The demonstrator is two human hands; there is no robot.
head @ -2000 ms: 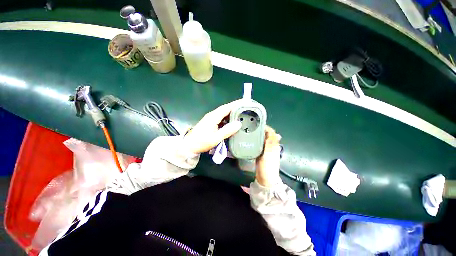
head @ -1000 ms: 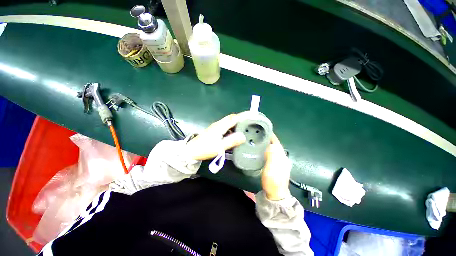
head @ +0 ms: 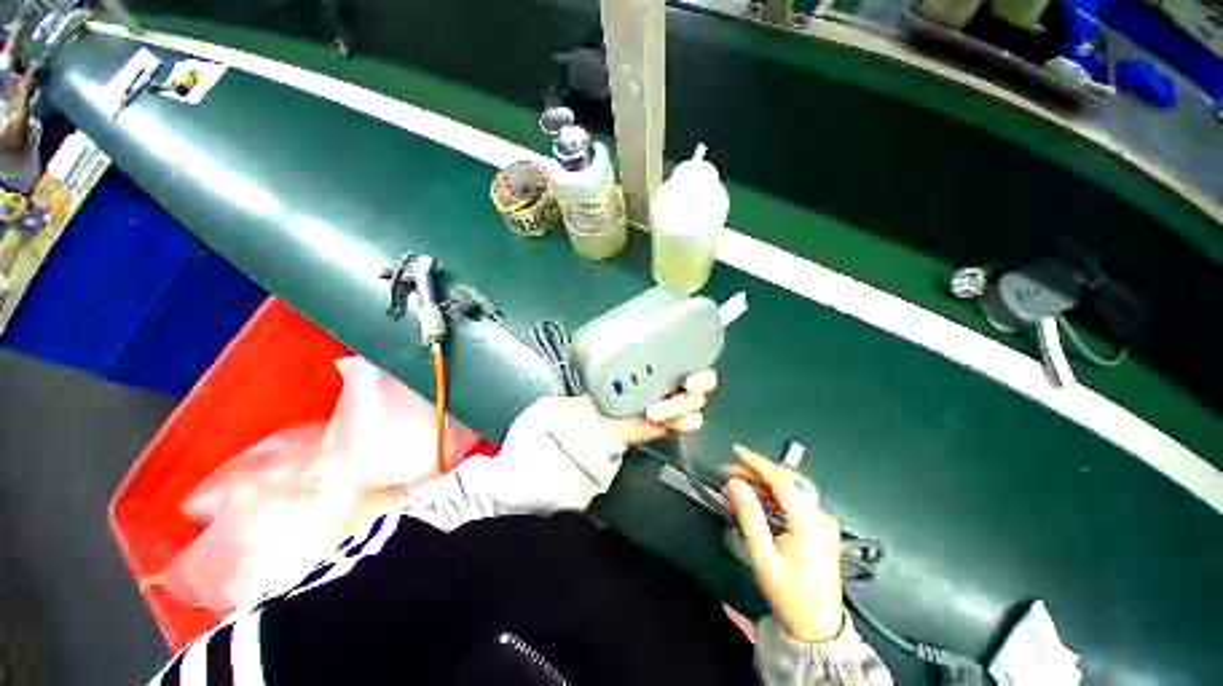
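My left hand [head: 660, 416] holds a grey rounded socket unit [head: 651, 351] from below, above the green belt. The unit is turned so a side with small slots and a blue port shows. A white strip [head: 732, 308] sticks out at its right end. A grey cord [head: 692, 469] hangs from it towards my right hand. My right hand [head: 794, 543] is off the unit, thumb and fingers apart, over the cord; no grip on it shows. Looped cord [head: 858, 555] lies beside that hand, partly hidden by it.
A squeeze bottle [head: 687, 228], pump bottle [head: 588, 201] and small tin [head: 525, 201] stand near the post [head: 636, 107]. An air blow gun [head: 424, 302] and bundled cord [head: 551, 351] lie left. Another corded unit [head: 1033, 295] lies beyond the white rail. White cloth [head: 1035, 657]; red crate [head: 161, 496].
The view has swung left. The unit has turned from its round outlet face to its slotted side. My right hand has let go of it and moved down to the right.
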